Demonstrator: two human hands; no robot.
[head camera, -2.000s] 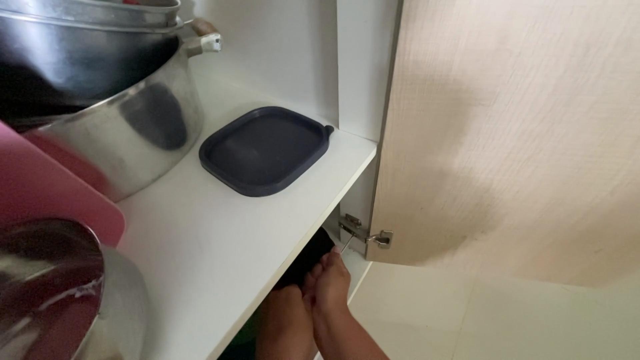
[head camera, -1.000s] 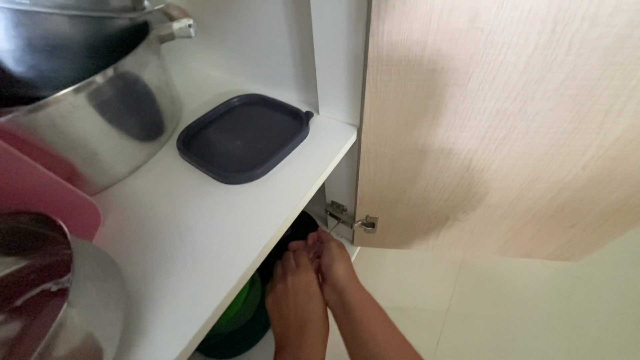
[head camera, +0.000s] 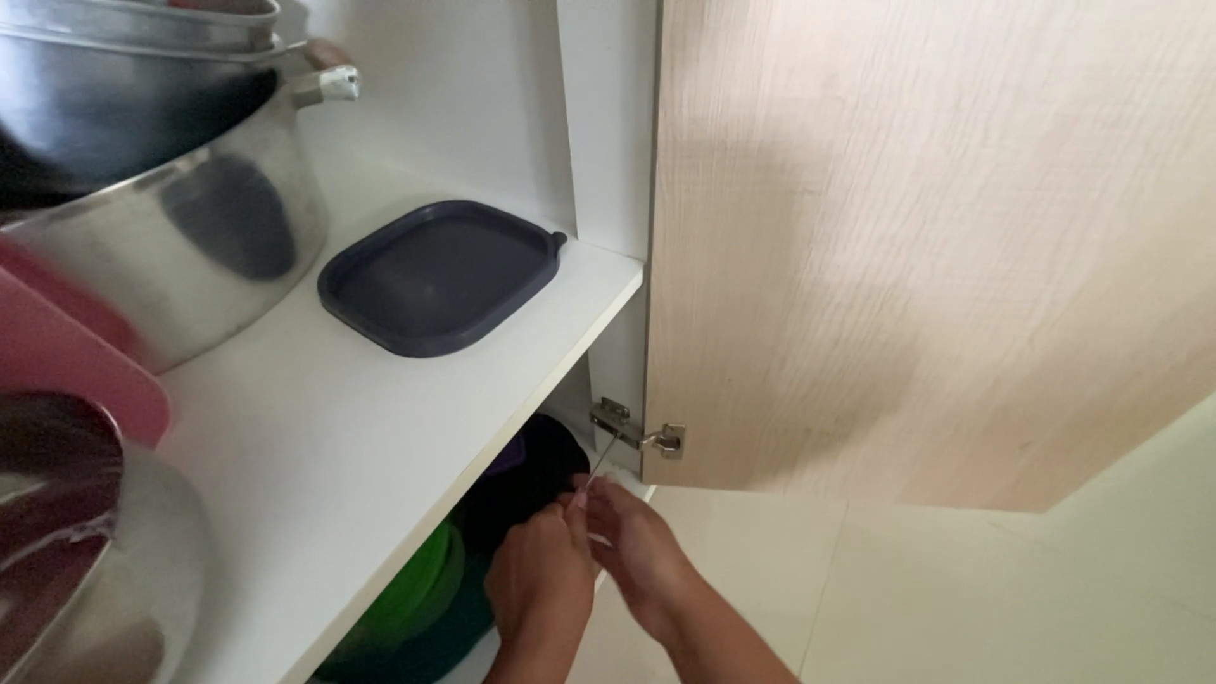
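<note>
Just below the front edge of the white shelf, my left hand (head camera: 543, 575) and my right hand (head camera: 632, 551) meet at the fingertips around a thin metal shaft (head camera: 602, 456), which looks like a screwdriver's. The shaft slants up to the metal cabinet hinge (head camera: 617, 418), its tip at the hinge arm. The hinge joins the white side panel to the open wood-grain door (head camera: 902, 237). My fingers hide whatever handle the shaft has, and which hand carries more of the grip is hard to tell.
A dark plastic lid (head camera: 442, 277) lies on the white shelf (head camera: 285, 456). Stacked metal pots (head camera: 218, 218), a pink plastic board or tray (head camera: 76, 351) and a rounded metal vessel (head camera: 161, 560) stand at the left. Green (head camera: 418, 579) and black containers (head camera: 532, 475) sit below. Pale floor tiles (head camera: 750, 560) lie under the door.
My hands remain below the shelf by the hinge. My left hand has turned and its fingers are more curled than a second ago. The thin shaft shows more plainly now.
</note>
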